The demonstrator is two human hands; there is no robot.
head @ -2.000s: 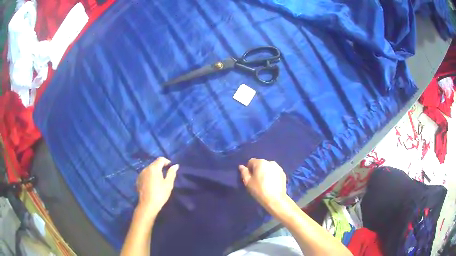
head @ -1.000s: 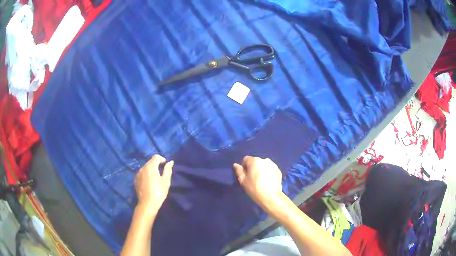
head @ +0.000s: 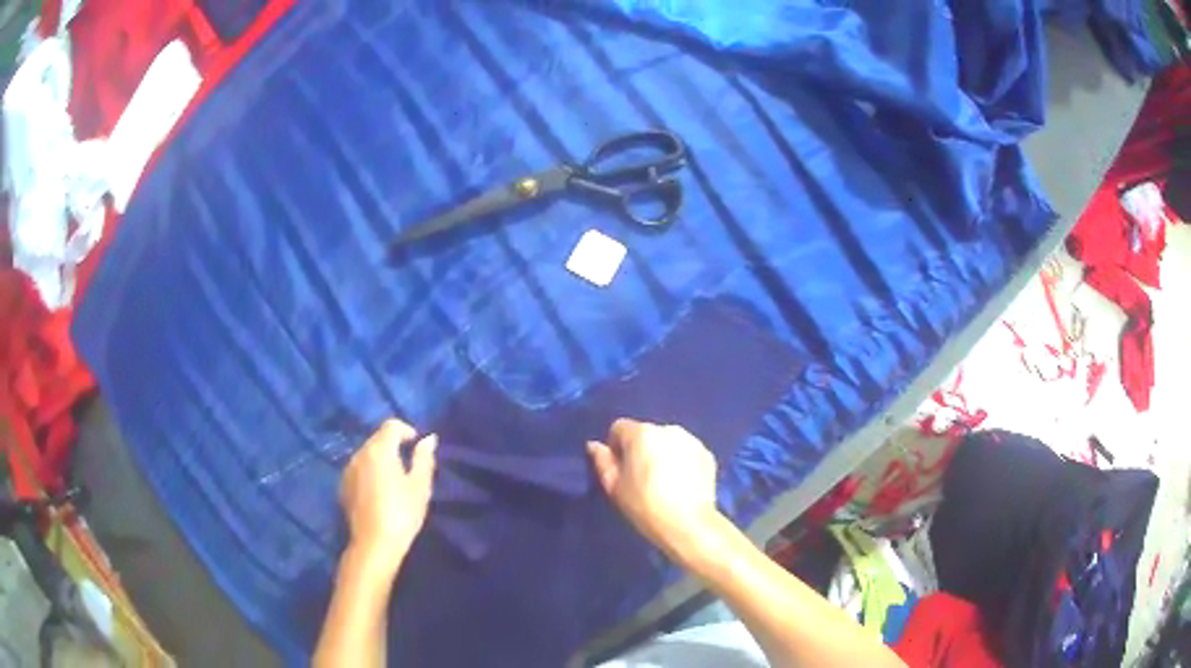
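Observation:
A dark navy pattern piece (head: 705,372) lies on the bright blue satin cloth (head: 327,170) near me, with a curved notched edge at its far side. My left hand (head: 389,489) pinches the piece at its left part. My right hand (head: 657,483) pinches it farther right, and small folds run between the hands. Pale chalk lines (head: 307,459) show on the blue cloth left of the piece and along its curved edge. A white square of chalk (head: 597,258) and black-handled shears (head: 529,189) lie on the cloth beyond it.
The blue cloth is bunched at the far right and puckered along its right edge. The grey table edge (head: 1104,144) curves at the right. Red fabric (head: 39,379) and white scraps (head: 150,111) lie at the left. A dark heap (head: 1019,522) and red scraps lie at the lower right.
The shears, chalk and cloth appear shifted slightly left in the view. Both hands keep hold of the navy piece, and its folds between them have changed shape a little.

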